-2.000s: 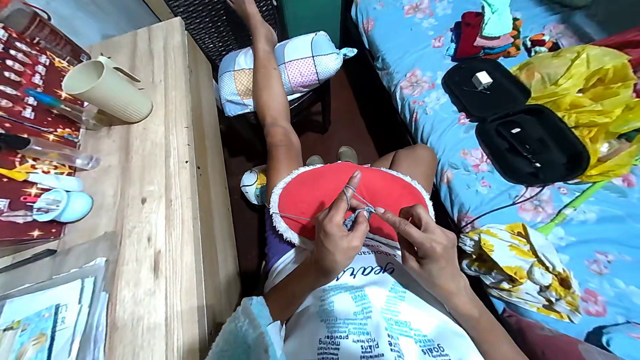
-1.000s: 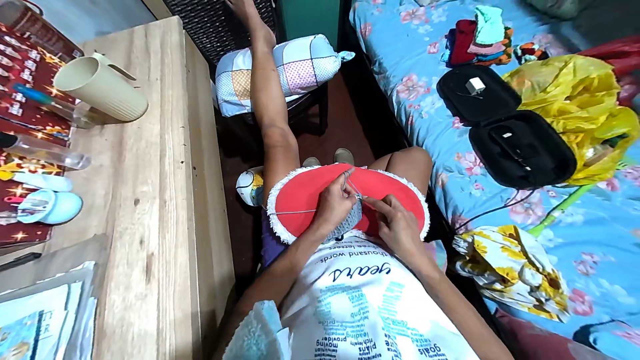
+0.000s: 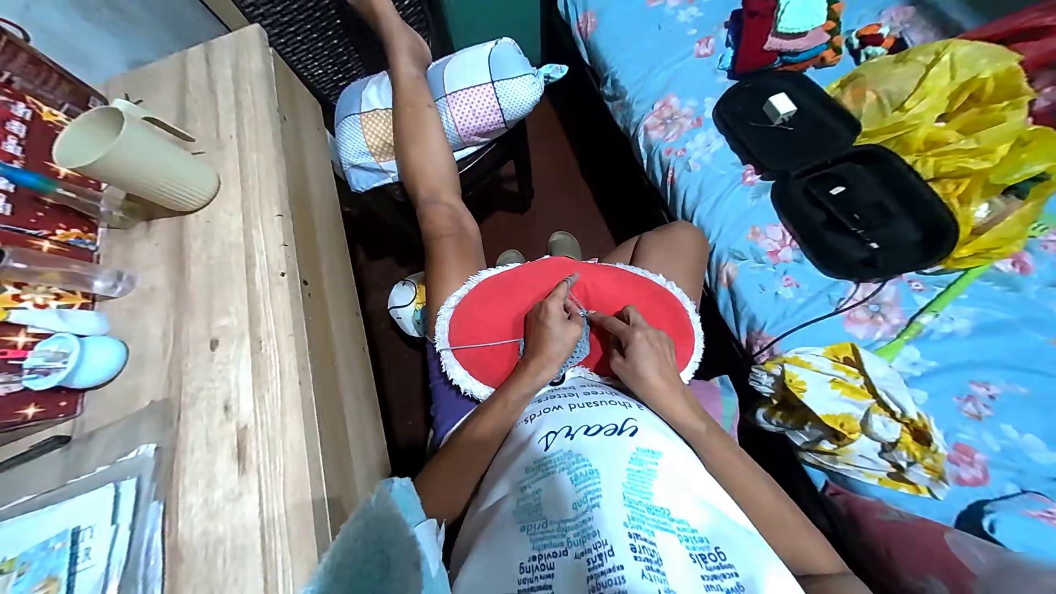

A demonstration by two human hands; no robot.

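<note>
A red oval cushion with a white fringed edge [image 3: 487, 330] lies across my lap. Over its middle, my left hand [image 3: 554, 330] holds a small piece of grey crocheted yarn work [image 3: 577, 351], its index finger raised with yarn at it. A strand of grey yarn [image 3: 483, 343] runs from that hand leftward over the cushion's edge. My right hand [image 3: 639, 338] is close on the right, its fingertips pinched at the top of the work, where a thin tool, perhaps a crochet hook, is too small to make out. The hands partly hide the piece.
At left stands a wooden table [image 3: 214, 289] with a beige mug [image 3: 136, 161], a light blue cup [image 3: 95, 360] and papers in plastic. A bed with a floral sheet [image 3: 685, 165] at right bears an open black case [image 3: 866, 210], a yellow plastic bag [image 3: 940, 91] and folded knitwear [image 3: 763, 37].
Both hands remain at the yarn work over the cushion, with small shifts of the fingers. The raised left index finger has tilted to the right since the earliest frame.
</note>
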